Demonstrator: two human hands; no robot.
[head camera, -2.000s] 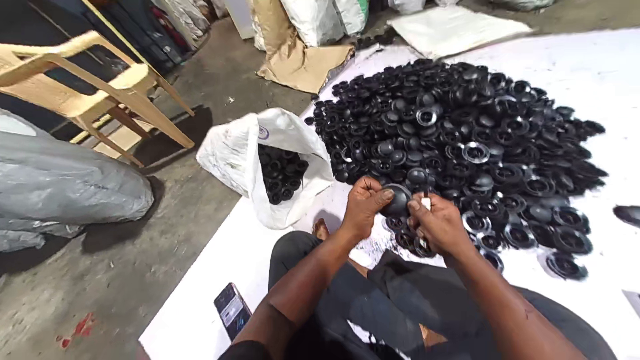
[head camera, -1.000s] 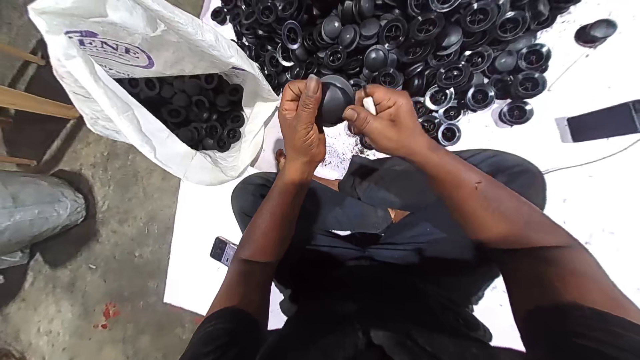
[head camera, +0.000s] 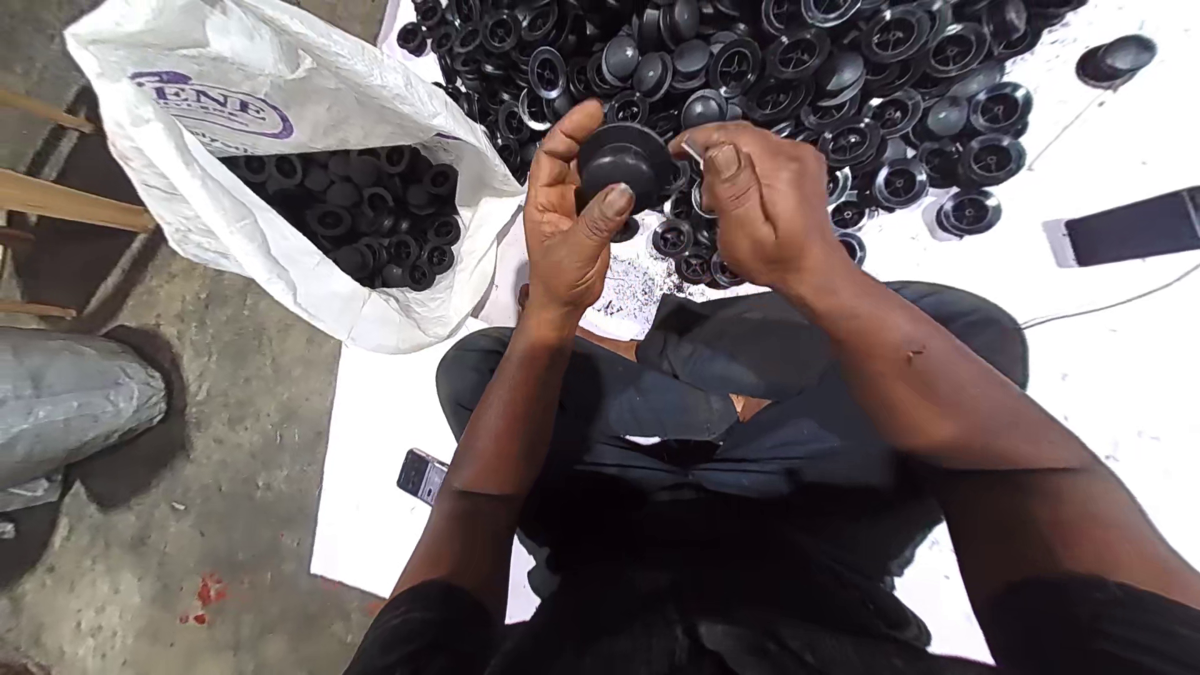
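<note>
My left hand (head camera: 565, 225) holds a round black plastic part (head camera: 621, 167) with a domed middle and a wide rim, its thumb on the lower edge. Just right of that part, my right hand (head camera: 764, 202) is closed around a small tool, of which only a short pale piece (head camera: 692, 150) shows between thumb and forefinger; its kind cannot be told. Behind both hands spreads a heap of similar black plastic parts (head camera: 797, 52), some dome up, others showing spoked undersides. To the left, an open white woven sack (head camera: 403, 314) holds more black parts (head camera: 375, 206).
A white sheet (head camera: 361, 525) lies under my crossed legs. On it are a phone (head camera: 422, 475) at the left, a dark flat device (head camera: 1134, 228) with a cable at the right, and loose black parts (head camera: 1116, 59). A grey wrapped bundle (head camera: 75, 403) and wooden chair parts (head camera: 70, 200) stand at the left.
The view has tilted down and moved closer. My left fingers have opened out behind the black part since a second ago, and my right hand now sits slightly apart from it.
</note>
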